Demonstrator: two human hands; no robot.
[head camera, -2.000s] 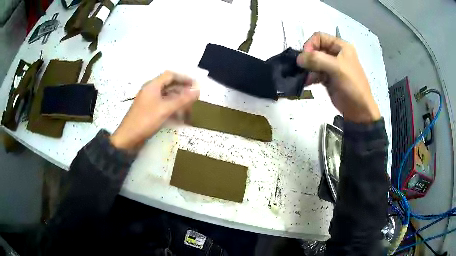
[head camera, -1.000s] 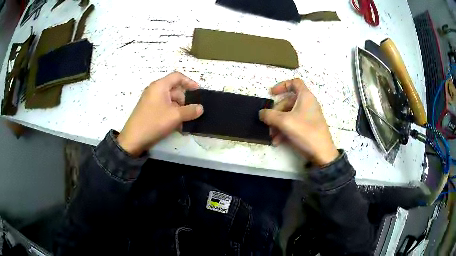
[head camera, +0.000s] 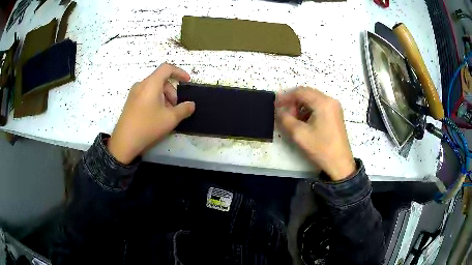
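A black interfacing piece (head camera: 226, 112) lies over an olive cut piece near the table's front edge; a narrow olive rim shows along its edges. My left hand (head camera: 150, 111) is at its left end, thumb on top of the black face, fingers at the upper left corner. My right hand (head camera: 315, 124) is at its right end, fingers bent and slightly blurred; whether it grips the edge cannot be told. Another olive piece with a shaped right end (head camera: 240, 36) lies flat beyond them.
The steam iron (head camera: 393, 85) rests at the right on a dark pad, with blue hoses beyond the edge. At the left, a black-topped finished stack (head camera: 49, 66) lies on olive panels (head camera: 32, 106). Part of the red-handled shears (head camera: 381, 2) shows at the top edge.
Two seconds ago my right hand lifted black interfacing from the pile; by one second ago the black piece was over the near olive piece. Since then it lies flatter and my right fingers have shifted.
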